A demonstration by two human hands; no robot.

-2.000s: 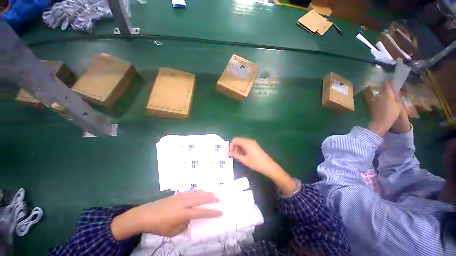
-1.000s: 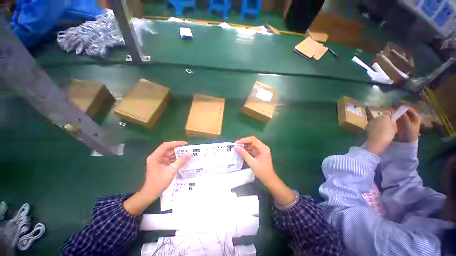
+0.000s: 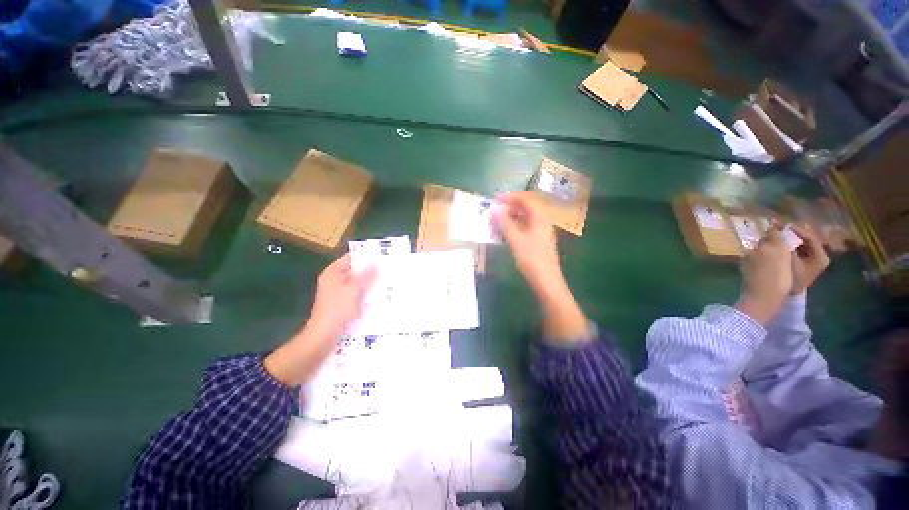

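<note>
My left hand (image 3: pixel 342 296) holds a label sheet (image 3: pixel 424 289) above the pile of printed sheets and white paper (image 3: pixel 399 438). One printed label shows at the sheet's upper left; the rest looks blank. My right hand (image 3: pixel 528 234), slightly blurred, holds a white label (image 3: pixel 473 218) by its right edge over the top of a kraft box (image 3: pixel 435 204). Whether the label touches the box cannot be told. A labelled kraft box (image 3: pixel 560 194) stands just beyond my right hand.
Plain kraft boxes (image 3: pixel 317 199) stand to the left, near a grey metal post (image 3: pixel 100 239). A neighbour in striped sleeves (image 3: pixel 708 349) handles labels at labelled boxes (image 3: pixel 710 227) on the right. Cables (image 3: pixel 150 50) and flat cardboard (image 3: pixel 613 85) lie on the far side.
My hands have moved apart. My right hand has gone forward to a box with a label, while my left keeps the sheet. The left boxes have shifted right relative to the labelled boxes on the right.
</note>
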